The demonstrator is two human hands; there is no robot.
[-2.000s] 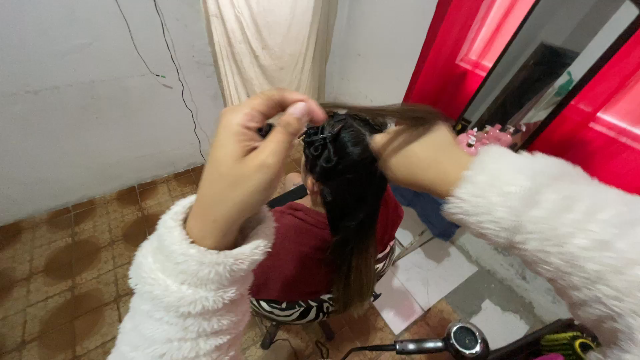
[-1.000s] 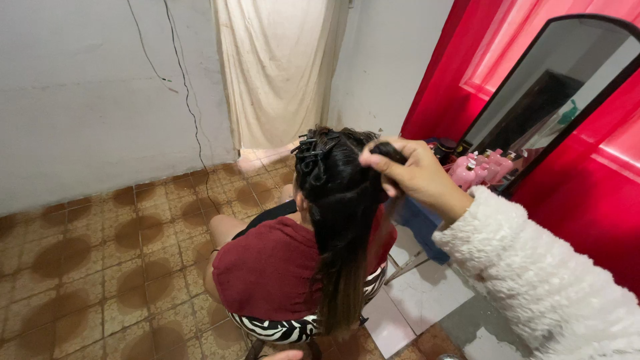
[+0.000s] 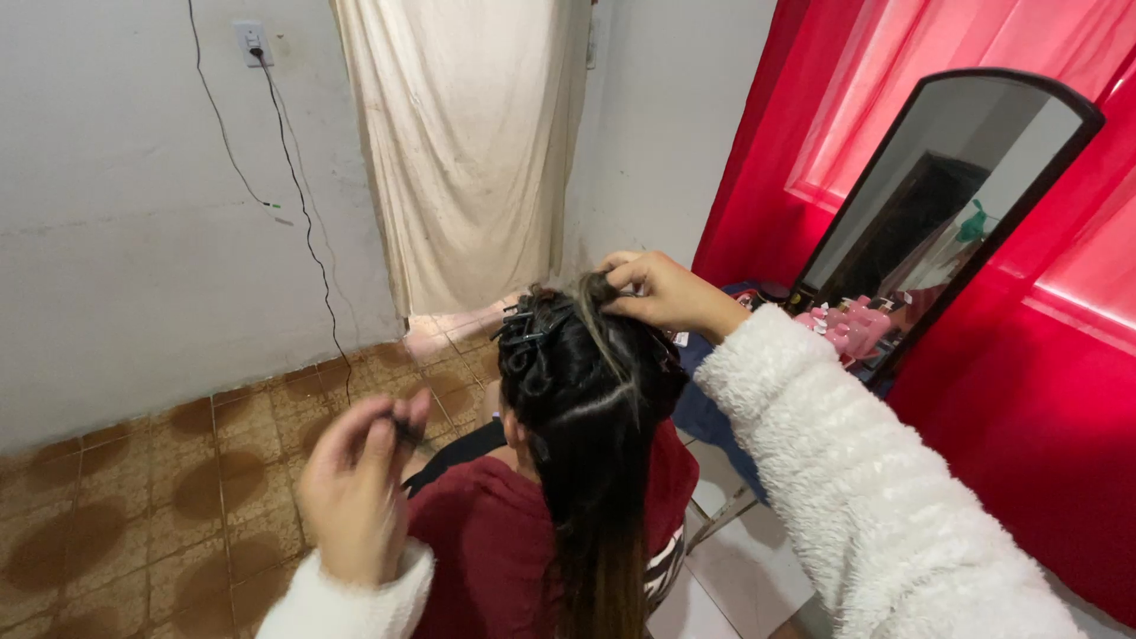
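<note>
A seated person in a dark red top (image 3: 484,541) faces away from me, with long dark hair (image 3: 590,470) hanging down the back. Several small dark hair clips (image 3: 530,333) sit in coiled hair on the left of the crown. My right hand (image 3: 666,293) pinches a coiled section of hair at the top of the head, and a lighter strand hangs below it. A pale parting crosses the back of the head. My left hand (image 3: 364,488), left of the head, holds a small dark item between its fingertips, blurred, perhaps a clip.
An arched mirror (image 3: 941,186) leans before a red curtain (image 3: 1003,426) at the right, with pink bottles (image 3: 852,328) at its foot. A beige cloth (image 3: 470,160) hangs behind the person. Cords (image 3: 306,213) run down the left wall to the tiled floor (image 3: 177,506).
My left hand has risen from the bottom edge to beside the head, now with a small dark item. My right hand still grips hair at the crown, which now lies coiled.
</note>
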